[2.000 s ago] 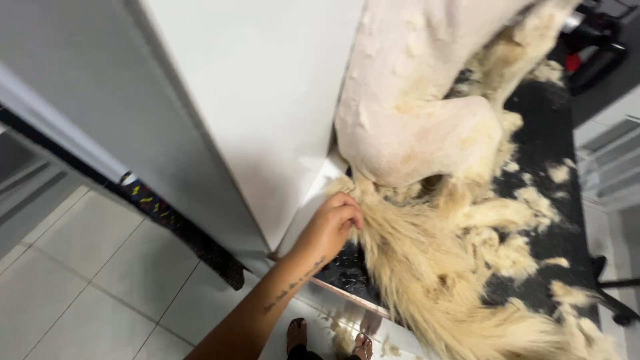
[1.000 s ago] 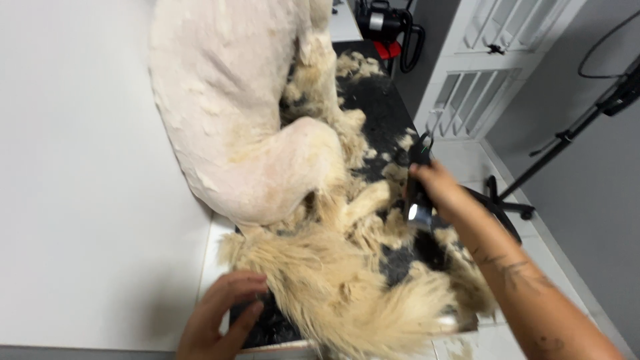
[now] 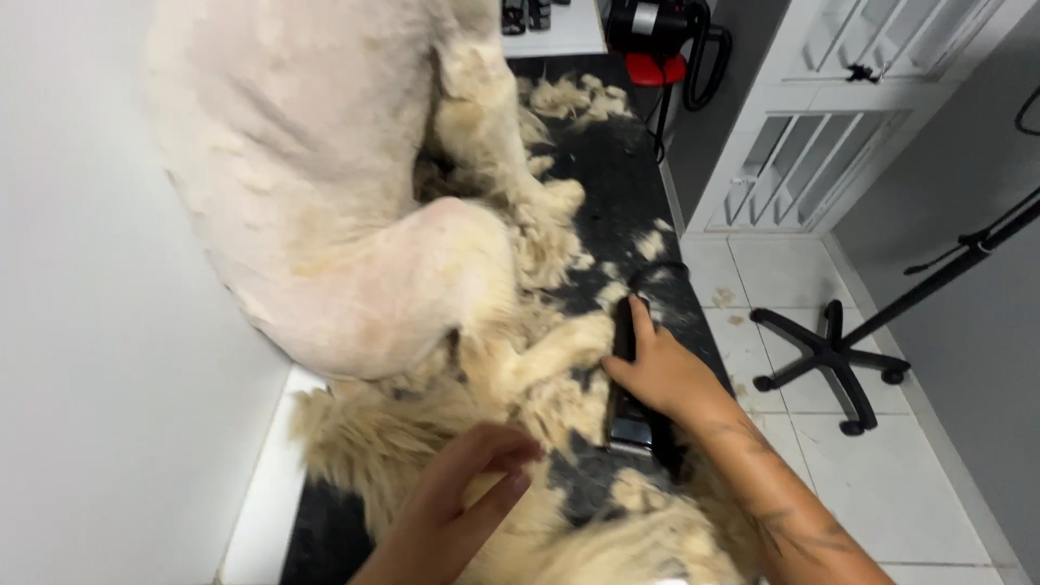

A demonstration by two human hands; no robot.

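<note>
A dog [image 3: 325, 203] with a closely clipped body lies on the black grooming table [image 3: 617, 179], its back against the white wall. My right hand [image 3: 662, 366] is on the black electric clipper [image 3: 632, 426], beside a hind paw [image 3: 569, 345]; the clipper lies along the table's right part with its metal blade end toward me. My left hand [image 3: 467, 496] is above the long-haired tan tail [image 3: 374, 443], thumb and fingers apart, with nothing seen between them. Clumps of cut fur [image 3: 561, 410] lie around the legs.
A black dryer [image 3: 654, 28] with a hose stands beyond the table, over a red part [image 3: 654, 69]. To the right, a black stand with a wheeled base [image 3: 829, 353] is on the tiled floor. A white barred door [image 3: 804, 162] stands behind. The white wall [image 3: 106, 325] borders the left side.
The left hand has left the tail's base and is now over the tail farther right. The right hand, out of view at first, appears with the clipper. The view has swung right.
</note>
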